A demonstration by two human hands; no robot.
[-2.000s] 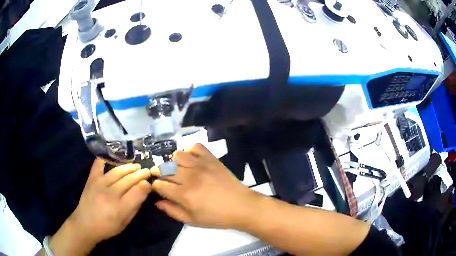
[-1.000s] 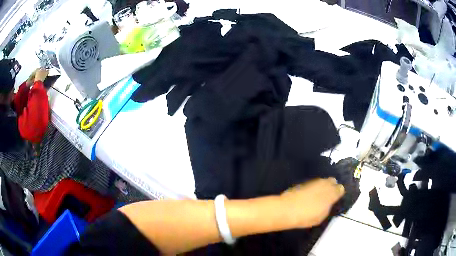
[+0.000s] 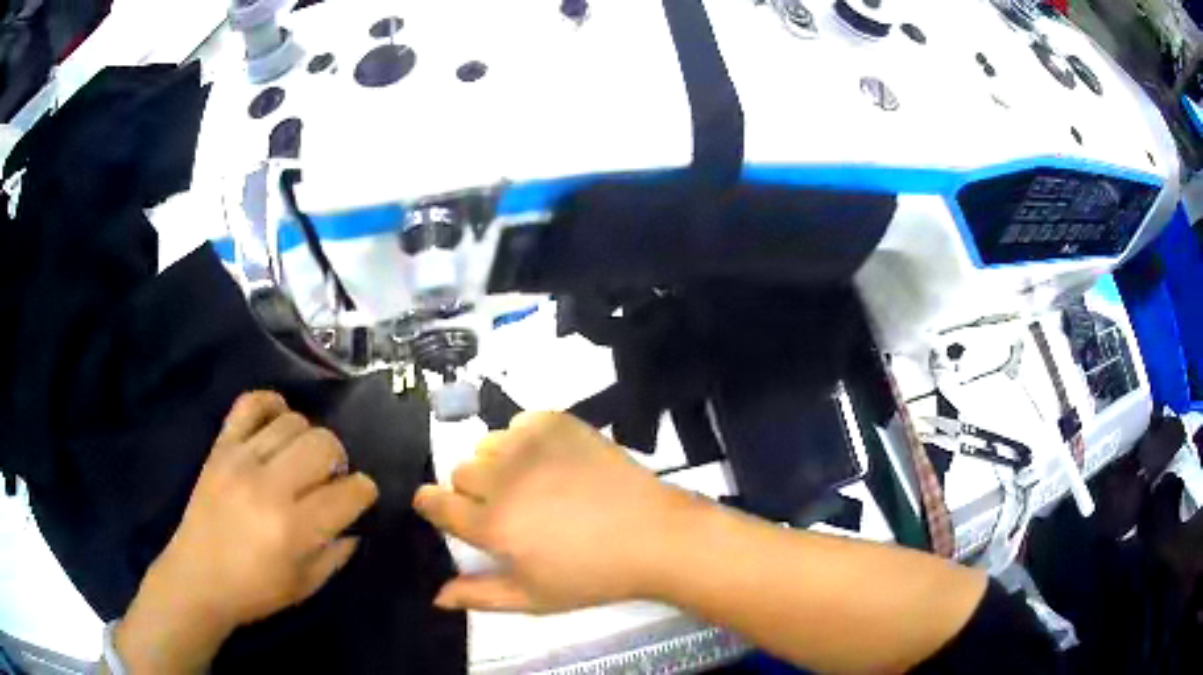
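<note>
The black garment cloth (image 3: 132,356) spreads left of the sewing machine and runs under the needle area. Its straight right edge lies between my hands. My left hand (image 3: 271,521) rests on the cloth with bent fingers; whether it pinches any fabric is unclear. My right hand (image 3: 561,508) is just right of the cloth edge, thumb and fingers apart, with nothing visible in it. The presser foot area (image 3: 402,376) is above the gap between my hands, with a small grey-white knob (image 3: 455,400) beside it.
The white machine head (image 3: 528,119) fills the top, with a black strap (image 3: 706,92) over it and a control panel (image 3: 1055,218) at right. Black scraps (image 3: 647,356) and a dark flat rectangle (image 3: 792,442) lie under the arm. Thread snips (image 3: 983,442) and a checked strip (image 3: 926,488) lie at right.
The view has swung from the left table back to the machine. Both hands now show below the needle area; one second ago only one arm reached across the cloth.
</note>
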